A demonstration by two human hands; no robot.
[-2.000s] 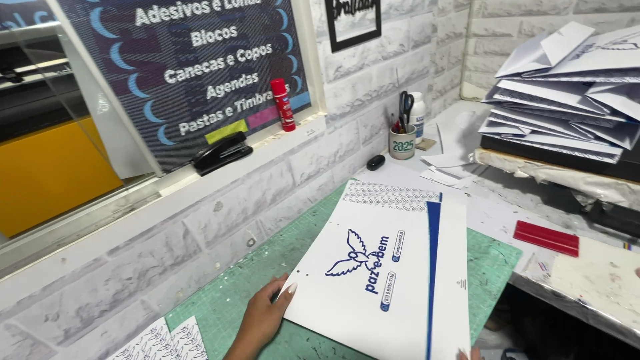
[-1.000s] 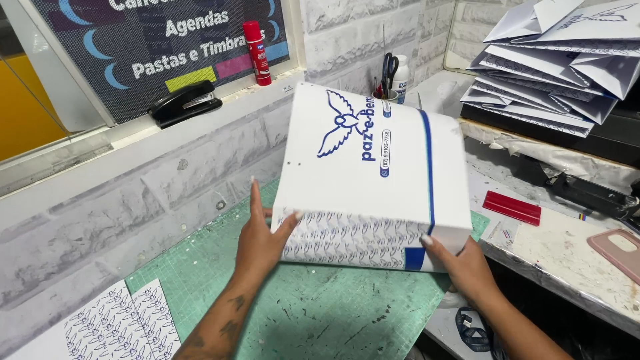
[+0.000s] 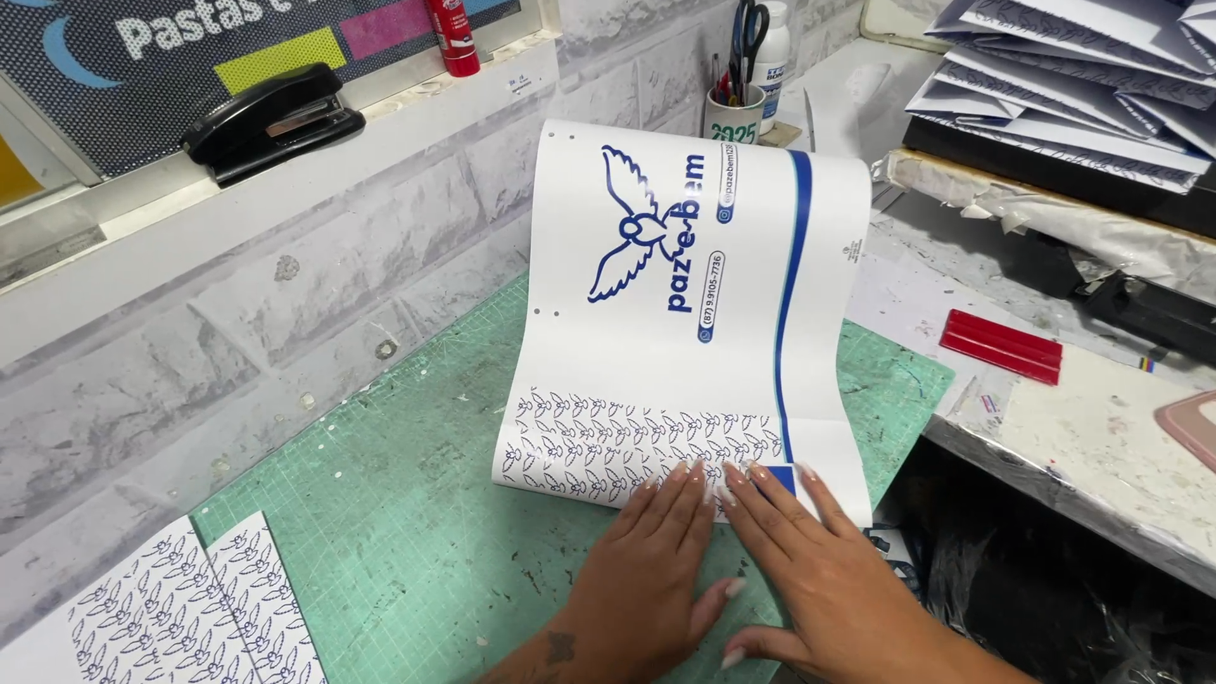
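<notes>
A large printed white paper sheet [image 3: 655, 361], folded or curved over, lies on the green cutting mat [image 3: 408, 532], its far part bulging upward. It bears a blue winged emblem, lettering, a blue stripe and a patterned band along the near edge. My left hand [image 3: 655, 560] presses flat on that near edge, fingers spread a little, palm down. Right beside it, my right hand [image 3: 807, 560] presses on the same edge near the blue corner patch, thumb apart. Neither hand grips the paper. Whatever lies beneath the sheet is hidden.
Patterned sheets [image 3: 142, 608] lie at the lower left. A black stapler [image 3: 271, 123] and a red glue stick [image 3: 452, 38] stand on the ledge. Behind the sheet is a cup [image 3: 733, 116] with scissors, beside a white bottle [image 3: 771, 66]. Folded papers [image 3: 1073, 85] and a red squeegee [image 3: 1001, 346] are at right.
One second ago both hands held the sheet at its sides, raised and tilted; now they rest together on its near edge. The sheet has been lowered onto the mat.
</notes>
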